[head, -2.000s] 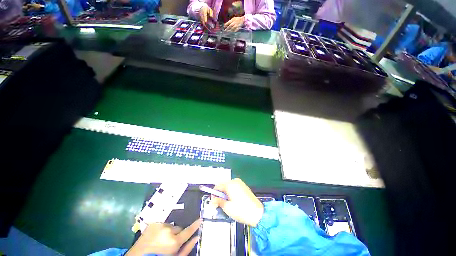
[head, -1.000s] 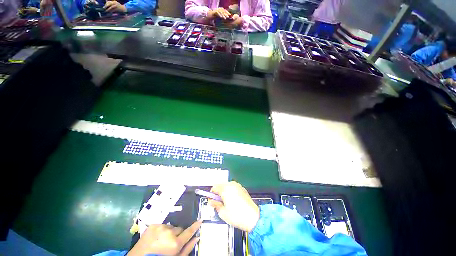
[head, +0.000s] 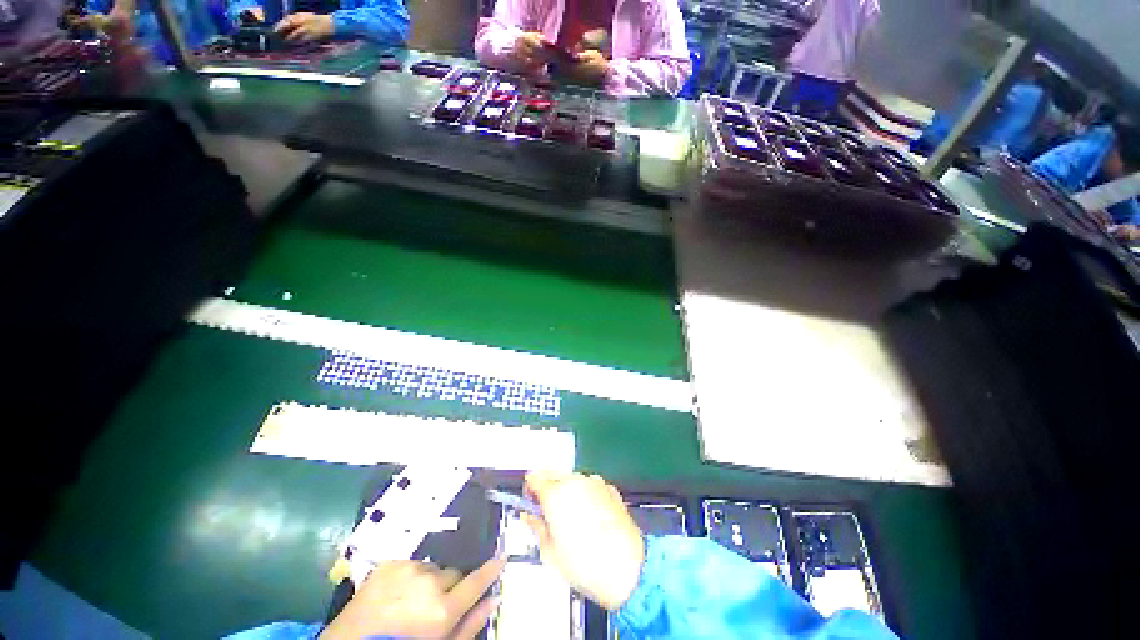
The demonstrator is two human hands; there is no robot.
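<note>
My right hand point(head: 588, 538) grips a thin pale stick-like tool point(head: 510, 501), its tip over the top end of a phone housing point(head: 535, 603). My left hand point(head: 406, 603) lies at the housing's left side, its fingers reaching the edge; part of it is cut off by the lower rim. A loose white liner with dark squares point(head: 406, 515) lies askew just beyond the left hand; whether the hand holds it I cannot tell. More housings point(head: 744, 531) sit side by side to the right in a black tray, partly hidden by my right sleeve.
A white strip point(head: 419, 438), a dotted sticker sheet point(head: 438, 381) and a long white strip point(head: 463, 355) lie on the green mat. A white board point(head: 813, 388) is at right. Black tray stacks point(head: 113, 275) flank both sides. Blister trays point(head: 825, 150) and a person in pink point(head: 644, 44) are beyond.
My right hand and the tool have shifted slightly down over the same housing. My left hand stays put. The person in pink has drawn their hands back from the trays.
</note>
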